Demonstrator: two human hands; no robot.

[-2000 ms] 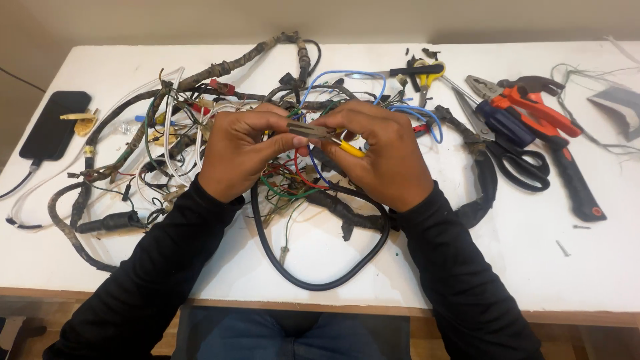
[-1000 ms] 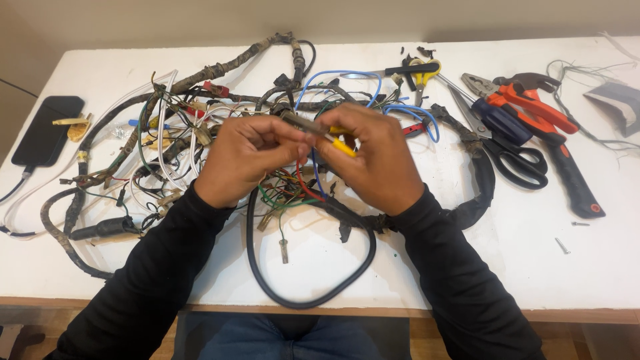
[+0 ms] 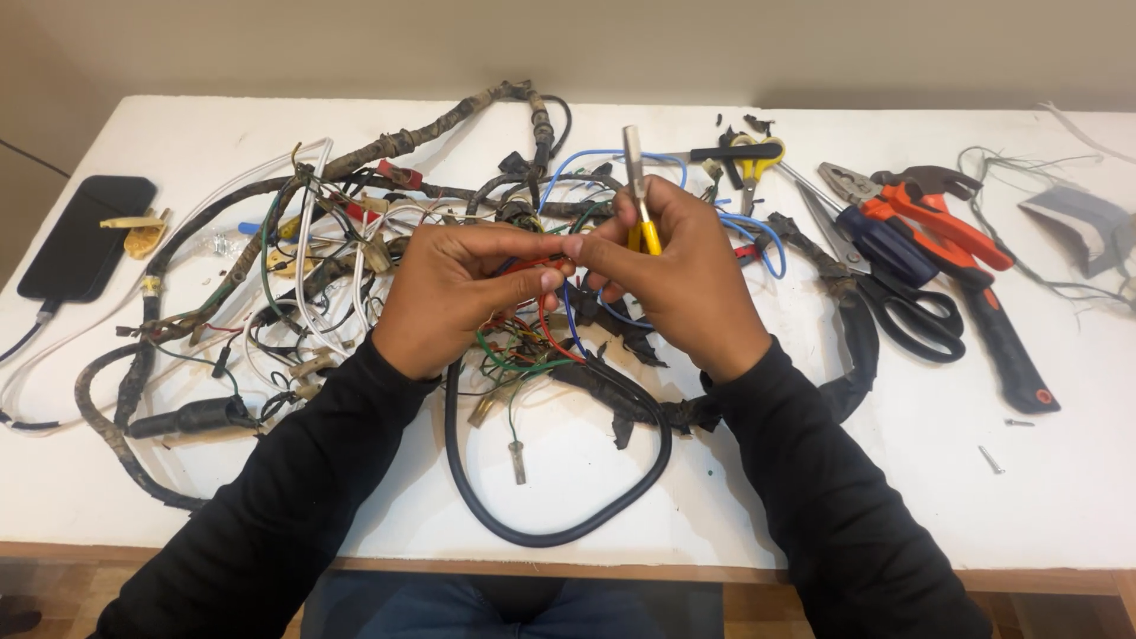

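Observation:
My left hand (image 3: 470, 297) pinches the end of a thin red wire (image 3: 543, 312) between thumb and forefinger. The fingertips of my right hand (image 3: 679, 266) meet it there and pinch at the same spot, partly hiding the wire end. A small hand tool with yellow handles (image 3: 650, 232) is also held in my right hand, its metal head pointing up. Below lies the black cable loop (image 3: 557, 539), with red, blue and green wires coming from its end. The taped wiring harness (image 3: 390, 145) with many loose wires and connectors spreads under and around both hands.
At the left lies a phone (image 3: 87, 240) with a cable plugged in. On the right are combination pliers (image 3: 945, 226), a screwdriver (image 3: 887, 244), black-handled scissors (image 3: 914, 315), a hammer (image 3: 1007, 346) and two screws (image 3: 991, 460). Small yellow scissors (image 3: 757, 160) lie behind my right hand.
The yellow-handled tool was lying across between my hands; now its head points up, away from my left hand. My right fingertips have come to the wire held by my left.

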